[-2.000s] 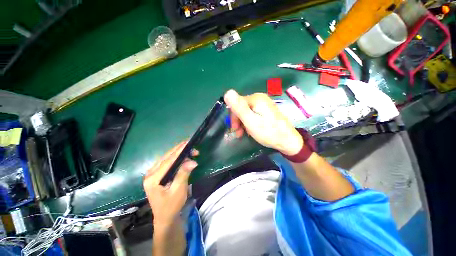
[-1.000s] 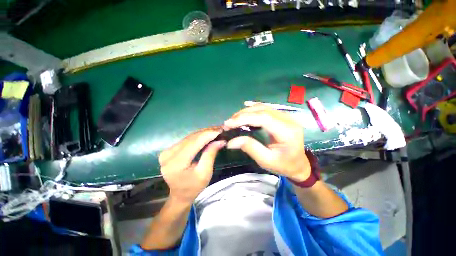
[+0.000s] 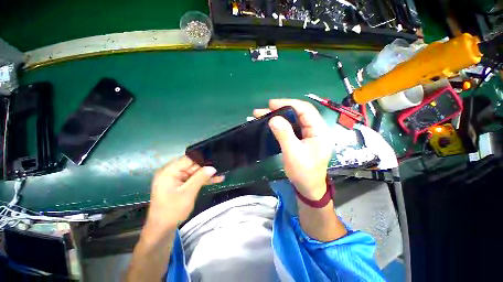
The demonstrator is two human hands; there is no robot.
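A black smartphone [image 3: 240, 144] is held above the front of the green mat, its dark glossy face up and its right end raised away from me. My left hand [image 3: 179, 184] grips its lower left end, with the thumb near the front edge. My right hand [image 3: 302, 146] grips its upper right end, with the thumb on the face and fingers behind the far edge. The underside of the phone is hidden.
A black screen panel [image 3: 96, 118] lies at left beside black frames [image 3: 30, 126]. A red-handled knife [image 3: 336, 106], an orange tool [image 3: 413, 71], a white cup [image 3: 402, 99] and a red-edged multimeter [image 3: 433, 113] are at right. A parts tray [image 3: 314, 27] and screw dish [image 3: 196, 30] stand behind.
The phone has turned from edge-on to face up, and the hands have moved apart to its two ends. The whole view has shifted, so the bench things appear further left.
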